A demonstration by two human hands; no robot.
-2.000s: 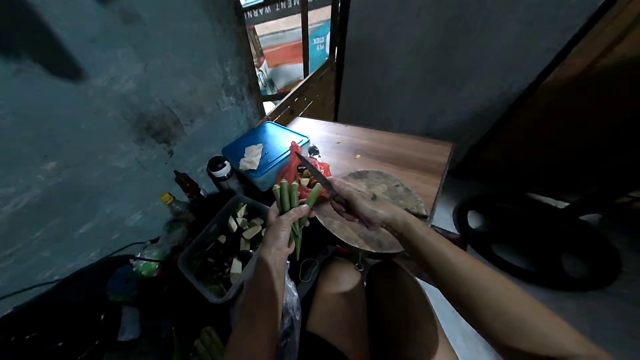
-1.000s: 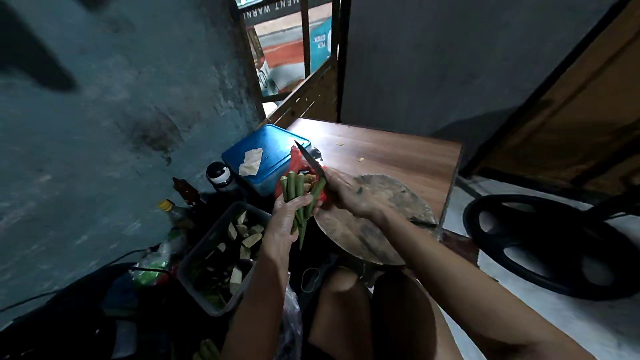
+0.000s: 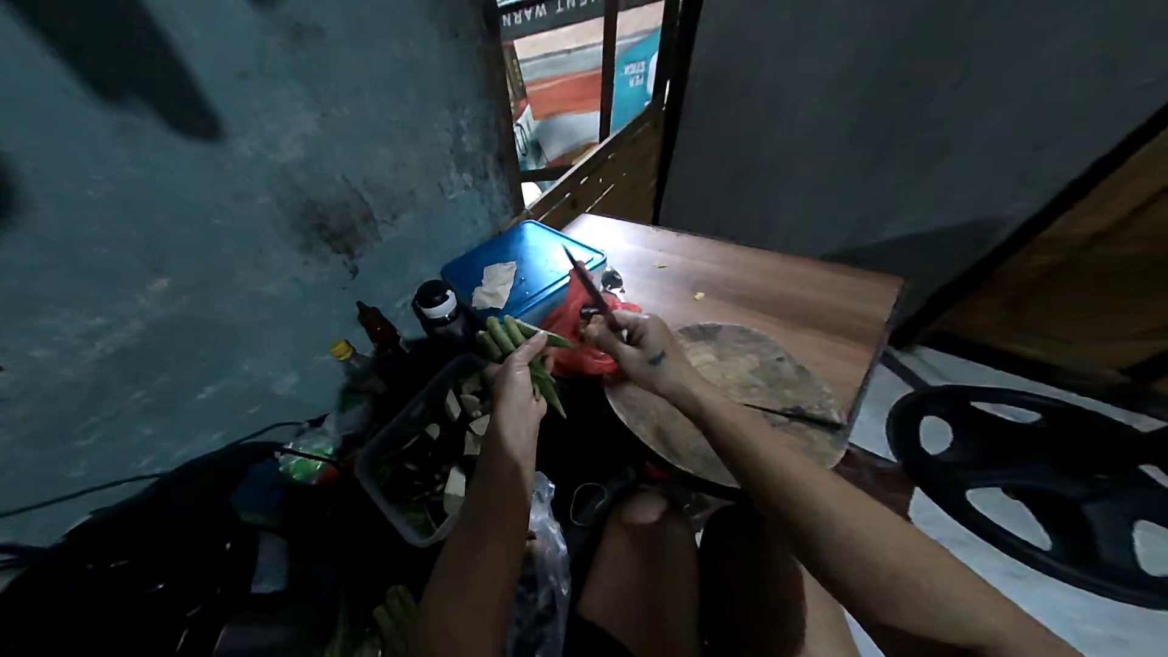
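Observation:
My left hand (image 3: pixel 522 370) is closed around a bunch of green okra pods (image 3: pixel 511 339), above the right rim of a clear plastic container (image 3: pixel 388 497) that holds cut pale vegetable pieces (image 3: pixel 454 484). My right hand (image 3: pixel 643 345) grips a knife (image 3: pixel 589 285), its dark blade angled up and to the left, away from the pods. Beneath the knife is a red plastic bag (image 3: pixel 577 319); its contents are mostly hidden. A round, worn wooden chopping board (image 3: pixel 744 365) with a dark split lies below my right forearm.
A brown wooden table (image 3: pixel 776 274) carries the board and a blue-lidded box (image 3: pixel 529 251) with a crumpled white cloth or tissue (image 3: pixel 495 285). Bottles, one yellow-capped (image 3: pixel 343 350), stand by the wall. More okra (image 3: pixel 395 616) lies low at left. A black steering wheel (image 3: pixel 1031 484) is at right.
My hands have moved apart: the okra bunch is now left of the red bag, over the container's edge. The knife, earlier right beside the pods, now points away above the bag.

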